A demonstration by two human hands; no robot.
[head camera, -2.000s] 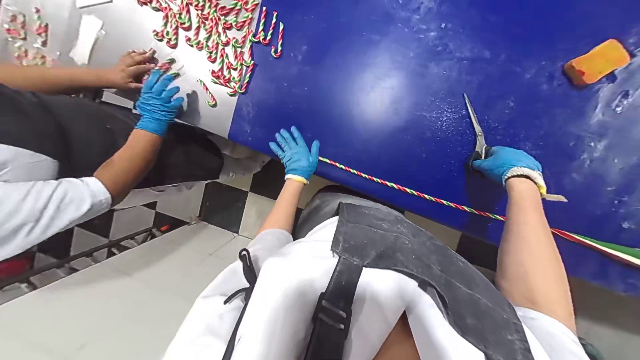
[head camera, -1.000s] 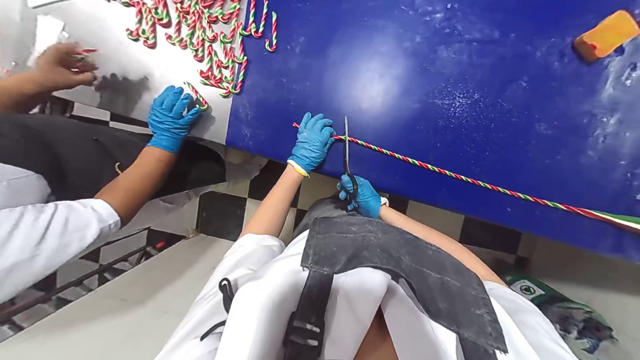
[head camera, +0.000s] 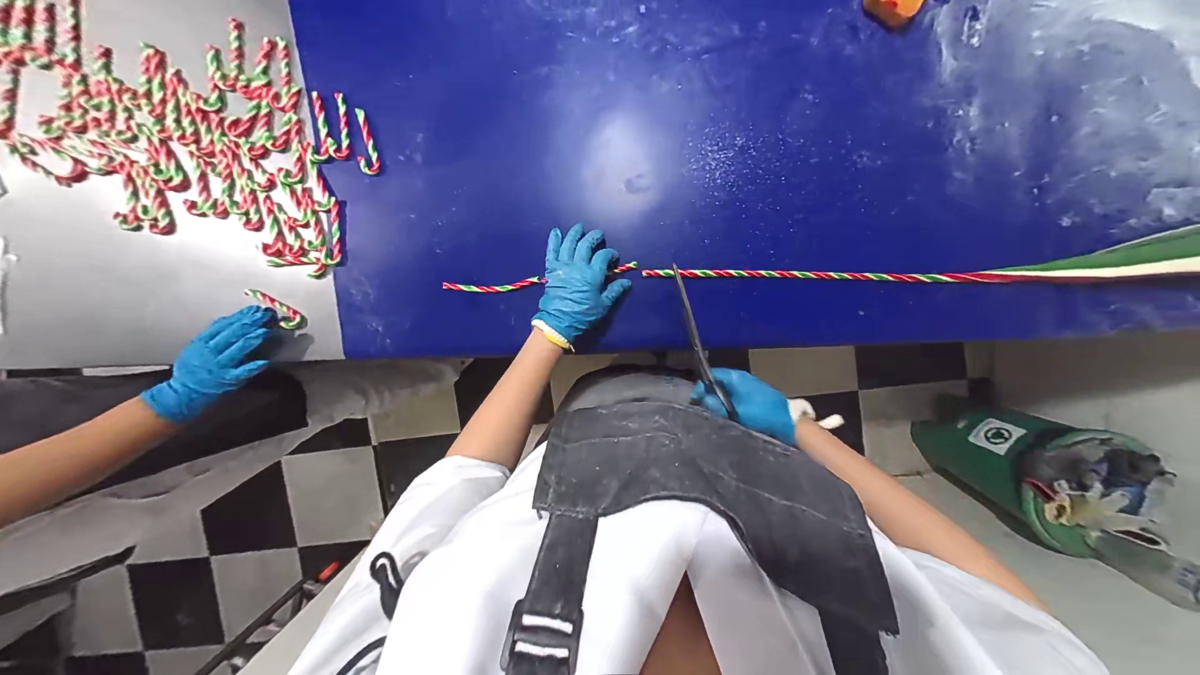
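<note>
My left hand [head camera: 577, 286], in a blue glove, lies over a short length of twisted red, green and white candy rope [head camera: 489, 286] on the blue table. Its fingers rest over the piece, whose two ends stick out at either side. A small gap parts this piece from the long candy rope [head camera: 797, 275], which runs right and widens into untwisted green, white and red strands [head camera: 1097, 266]. My right hand [head camera: 750, 403], also blue-gloved, holds scissors [head camera: 696, 333] by the handles at the table's front edge. The blades point up toward the left end of the long rope.
Many candy canes [head camera: 178, 122] lie on the metal surface at the left, a few on the blue table [head camera: 487, 141]. A co-worker's gloved hand [head camera: 214, 361] touches one cane [head camera: 277, 307]. An orange block [head camera: 892, 11] lies at the far edge. A green bin [head camera: 1008, 459] stands at right.
The scissors have come away from beside my left hand, and a short piece now lies separate from the long rope. Two seconds ago my right hand was farther right. The view has shifted.
</note>
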